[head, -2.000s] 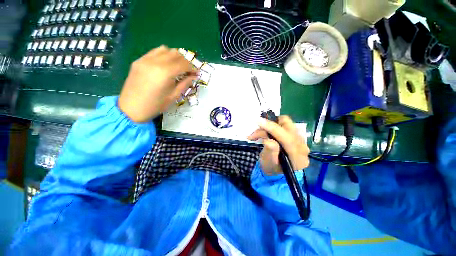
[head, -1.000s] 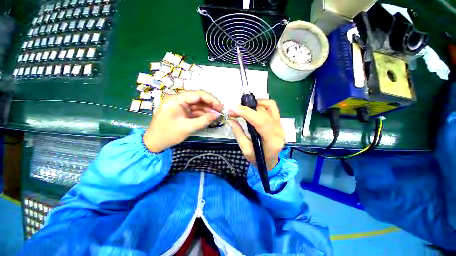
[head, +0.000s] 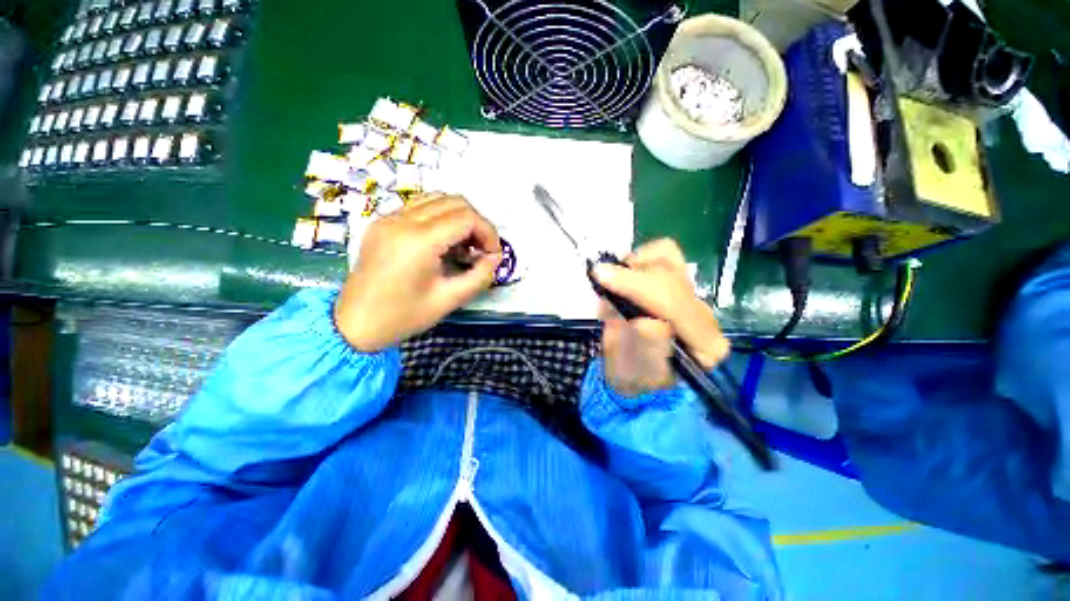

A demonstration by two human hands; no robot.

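Note:
The dark ring-shaped circuit board (head: pixel 506 263) lies on the white paper sheet (head: pixel 598 176), its left side partly hidden by my left fingertips. My left hand (head: pixel 413 268) has thumb and fingers pinched together at the ring's left edge; what is between them is too small and hidden to tell. My right hand (head: pixel 659 315) is shut on the black soldering iron (head: pixel 718 399). Its silver tip points up and left over the paper, apart from the ring. A loose pile of silver-white battery cells (head: pixel 373 155) with yellow-orange edges lies at the paper's left, just beyond my left hand.
The fume fan (head: pixel 561 61) stands behind the paper, with the cream tip-cleaning pot (head: pixel 711 94) to its right. The blue soldering station (head: pixel 810 147) and yellow-topped iron stand (head: pixel 942 159) are farther right, cables in front. A cell tray (head: pixel 123 88) lies far left. Another person's blue sleeve (head: pixel 939 434) is at right.
My left hand came from the cell pile to the ring. My hands met over the ring a second ago; now my right hand has drawn away to the right, its iron tilted left.

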